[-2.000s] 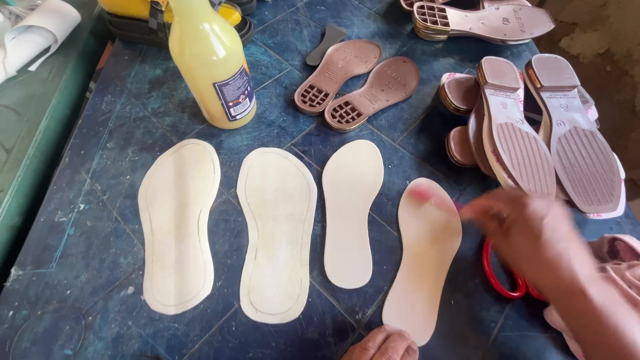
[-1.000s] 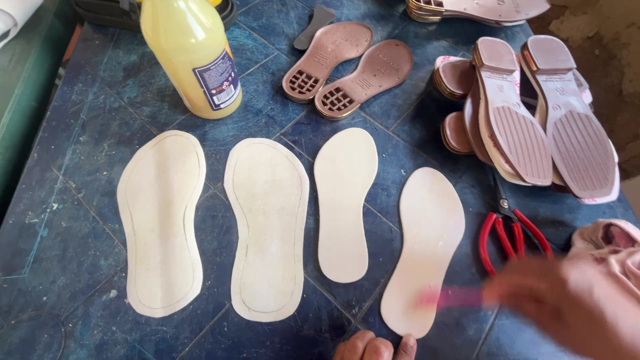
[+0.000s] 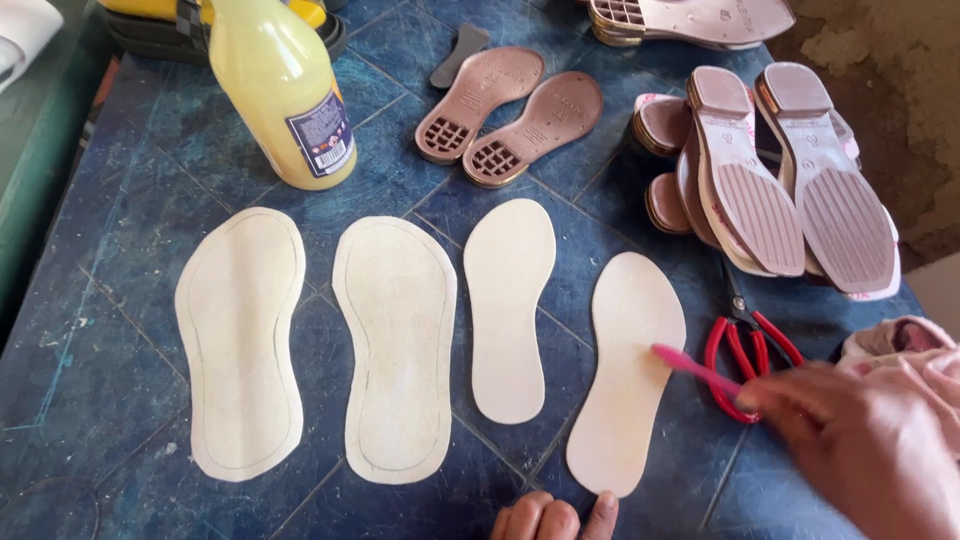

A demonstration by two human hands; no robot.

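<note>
My right hand (image 3: 855, 427) grips a pink brush (image 3: 694, 369), its tip over the middle of a cream insole (image 3: 634, 360). A fingertip of my left hand (image 3: 555, 517) touches that insole's heel end from below; the other fingers are curled on the table. Left of it lies a matching insole (image 3: 510, 307). Two wider cream pieces, each with a drawn outline, lie further left, one at the middle (image 3: 397, 345) and one beyond it (image 3: 244, 337). Red-handled pliers (image 3: 739, 337) lie partly behind my right hand.
A bottle of yellowish liquid (image 3: 285, 90) stands at the upper left. Two brown shoe soles (image 3: 536, 127) and a small dark piece (image 3: 461, 52) lie behind the insoles. Upturned sandals (image 3: 847, 195) are stacked at right, more soles (image 3: 697, 19) above them. A pink cloth (image 3: 900, 352) lies at the right edge.
My right hand has moved the brush from the insole's wide end to near its heel, then back up to the middle. My left hand remains at the heel end.
</note>
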